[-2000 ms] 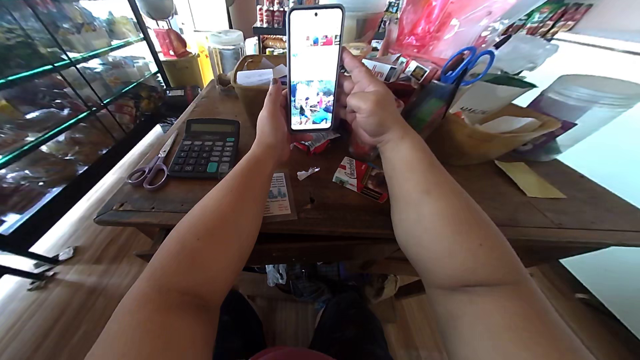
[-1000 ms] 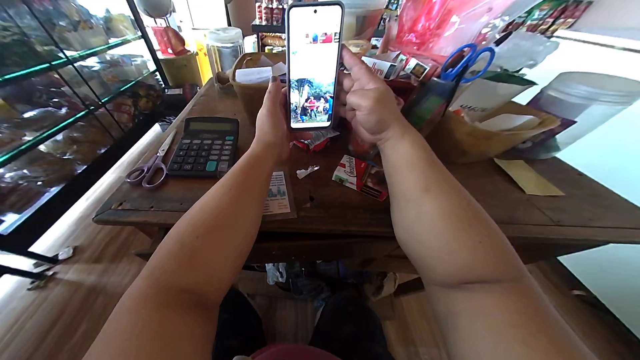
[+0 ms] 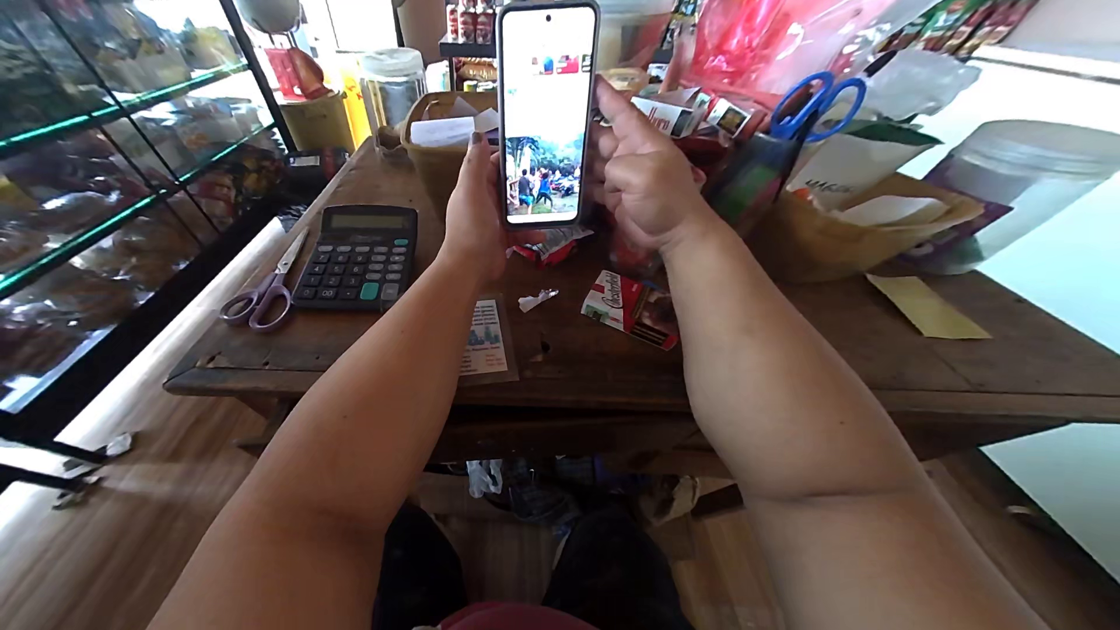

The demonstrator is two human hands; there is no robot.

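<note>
Upright above the wooden table (image 3: 875,367), a smartphone (image 3: 547,114) faces me with its screen lit, showing an outdoor picture with people. My left hand (image 3: 477,206) grips its left edge and lower corner. At its right edge is my right hand (image 3: 643,171), thumb raised along the side and fingers curled; it supports the phone too. Below the phone lie a red wrapper (image 3: 551,247), a scrap of crumpled paper (image 3: 537,299) and a flattened cigarette pack (image 3: 626,306). A printed card (image 3: 486,341) is partly covered by my left forearm.
A calculator (image 3: 357,262) and purple-handled scissors (image 3: 269,293) lie at the left. Blue-handled scissors (image 3: 818,105) stand in a holder at the right, near a brown paper bag (image 3: 814,227), a clear plastic jar (image 3: 1024,188) and a yellowish paper piece (image 3: 929,306). Glass shelves (image 3: 131,105) stand far left.
The picture on the phone's screen has changed, with the people in it placed differently. Both hands keep their places on the phone.
</note>
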